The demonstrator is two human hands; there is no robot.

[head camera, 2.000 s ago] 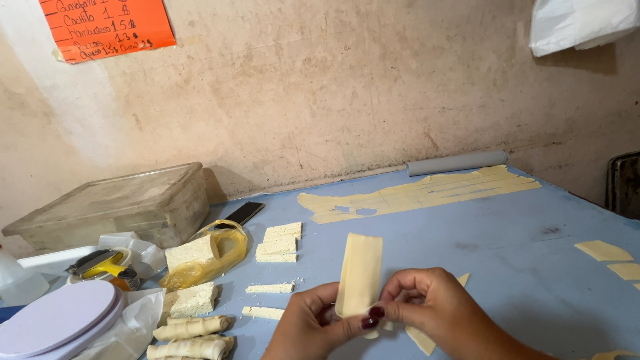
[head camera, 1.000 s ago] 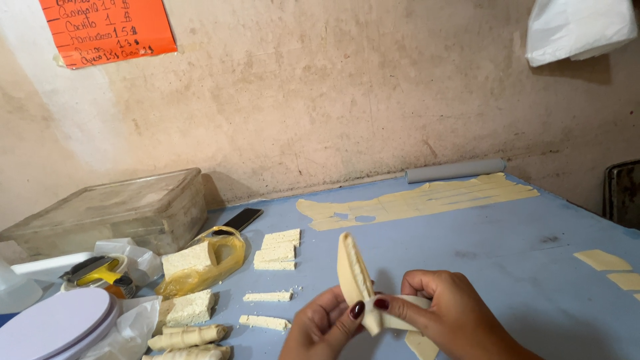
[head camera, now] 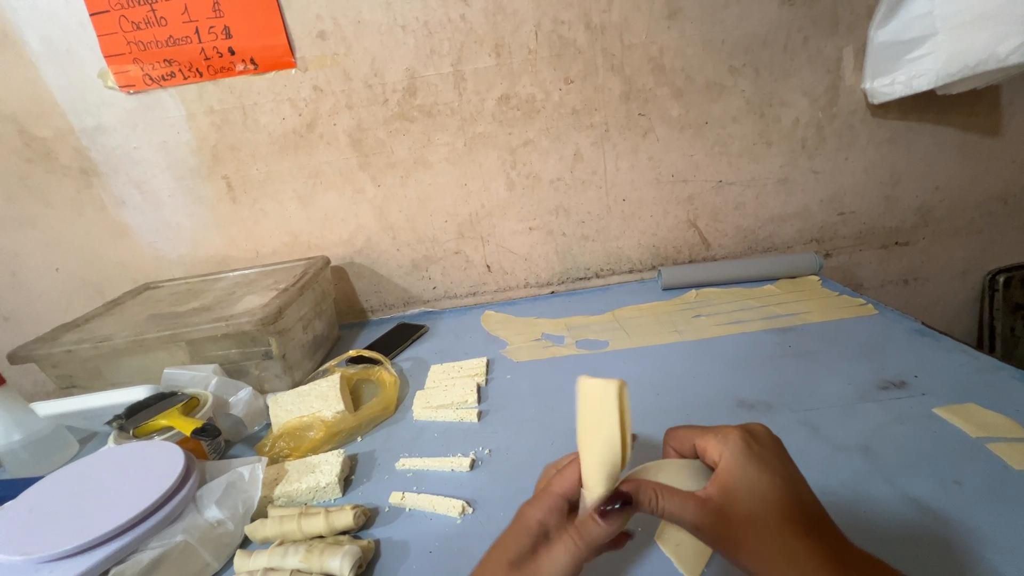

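Near the front of the table, my left hand [head camera: 560, 512] grips the lower end of a piece wrapped in a pale dough strip [head camera: 602, 436], which stands upright. My right hand [head camera: 732, 488] holds the loose end of that strip, curved between thumb and fingers. What lies inside the wrap is hidden. Below the right hand lies a cut piece of dough [head camera: 684, 548]. To the left are two cheese sticks [head camera: 432, 503], a group of cheese slices [head camera: 452, 390] and several dough-wrapped rolls [head camera: 308, 522].
A rolled-out dough sheet [head camera: 640, 324] and a grey pipe [head camera: 740, 270] lie along the back. At left are a plastic bin [head camera: 200, 312], a phone [head camera: 390, 342], cheese in a yellow bag [head camera: 308, 404], a lilac scale [head camera: 92, 500] and a yellow-handled brush [head camera: 172, 416]. Dough pieces [head camera: 976, 419] lie far right.
The wrapped piece has turned in my left hand, from showing its open side to showing a smooth dough face. My right hand holds the strip's loose end in a raised curve.
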